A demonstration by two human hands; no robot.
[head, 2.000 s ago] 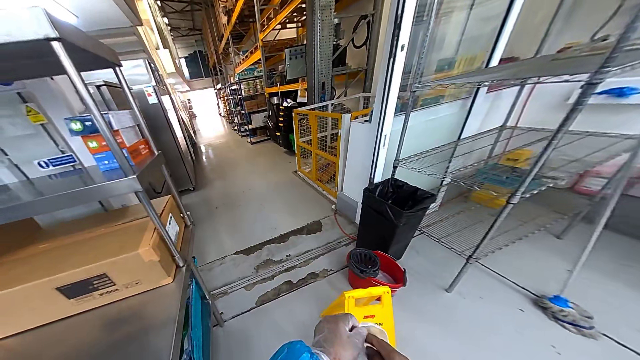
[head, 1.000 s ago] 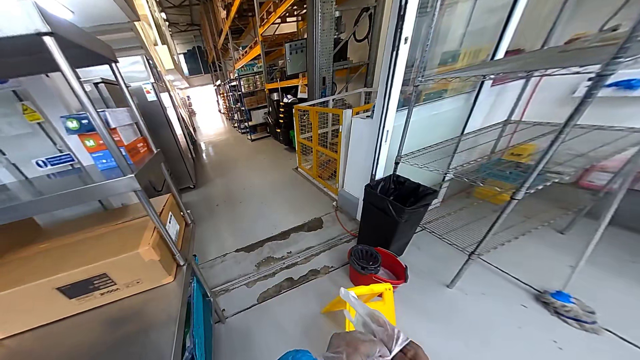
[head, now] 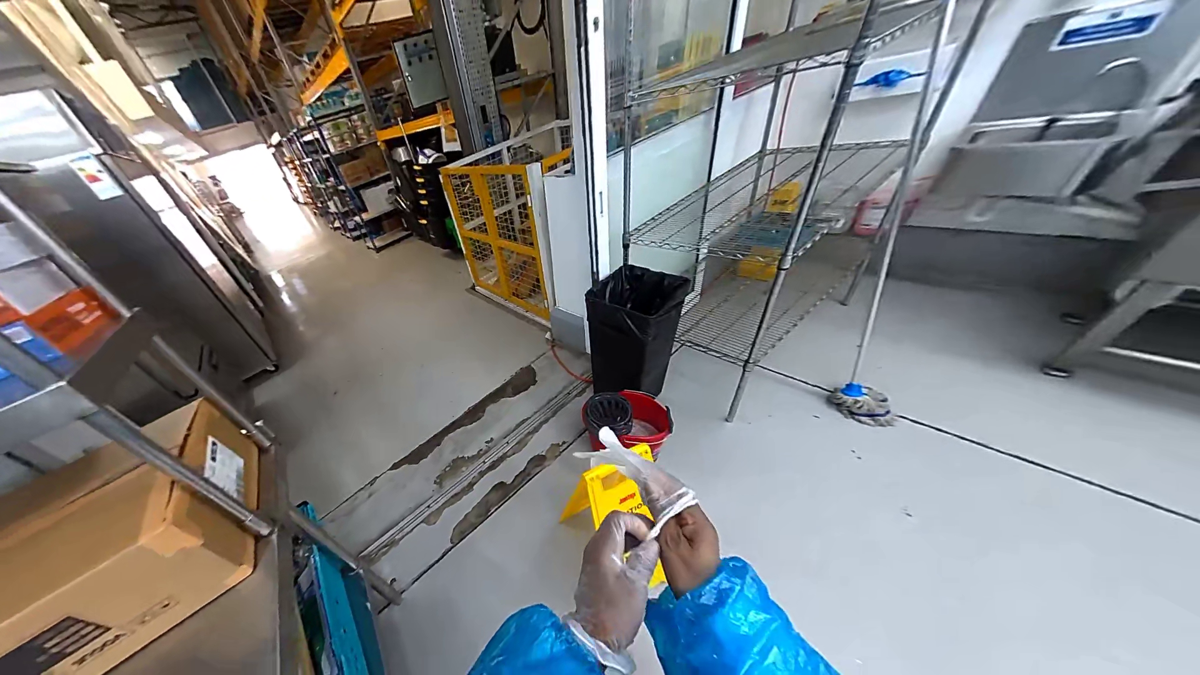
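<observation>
My left hand (head: 614, 577) wears a translucent disposable glove, and its fingers pinch the cuff of a second such glove (head: 656, 478). That second glove sits partly over my right hand (head: 689, 548), its fingers sticking out limp and its cuff bunched near the knuckles; the back of that hand is bare. Blue plastic sleeves (head: 736, 623) cover both forearms. Just beyond the hands stands a yellow caution floor sign (head: 600, 492), partly hidden by them.
A red mop bucket (head: 661, 417) with a black wringer stands before a black lined bin (head: 637, 328). A wire shelving rack (head: 750, 244) and a mop (head: 862, 403) are on the right. A steel table with a cardboard box (head: 122, 544) is at left, a yellow mesh gate (head: 502, 239) ahead.
The view has turned right, bringing a steel sink into sight. My hands and blue sleeves show more fully, with the loose glove now partly over my right hand.
</observation>
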